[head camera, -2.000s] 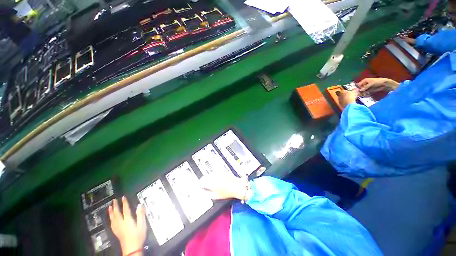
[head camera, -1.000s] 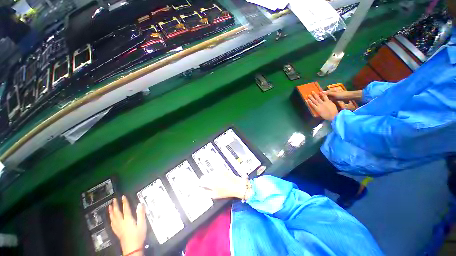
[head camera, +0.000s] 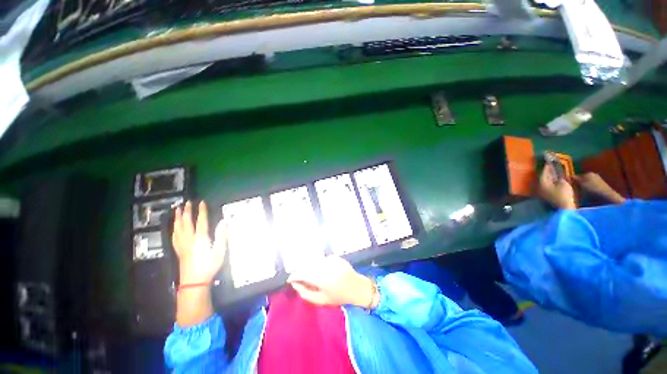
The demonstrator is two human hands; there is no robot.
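A black slotted tray lies in front of me with several bright, glaring phone units in its pockets. My left hand lies with its fingers spread between this tray and the side tray, and it holds nothing that I can see. The side tray has several dark-and-silver units in a column. My right hand is at the near edge of the slotted tray, by the second unit from the left. Its fingers are bent, and glare hides whether they grip anything.
Two loose phone units lie on the green bench beyond the tray. At the right a neighbouring worker's hands handle a unit by an orange box. Stacked trays stand far left. A raised shelf runs along the back.
The view has turned and dropped towards the trays. A second loose unit has appeared on the bench since the oldest frame. My right hand is now lower, near the tray's edge. The neighbour's hands have moved.
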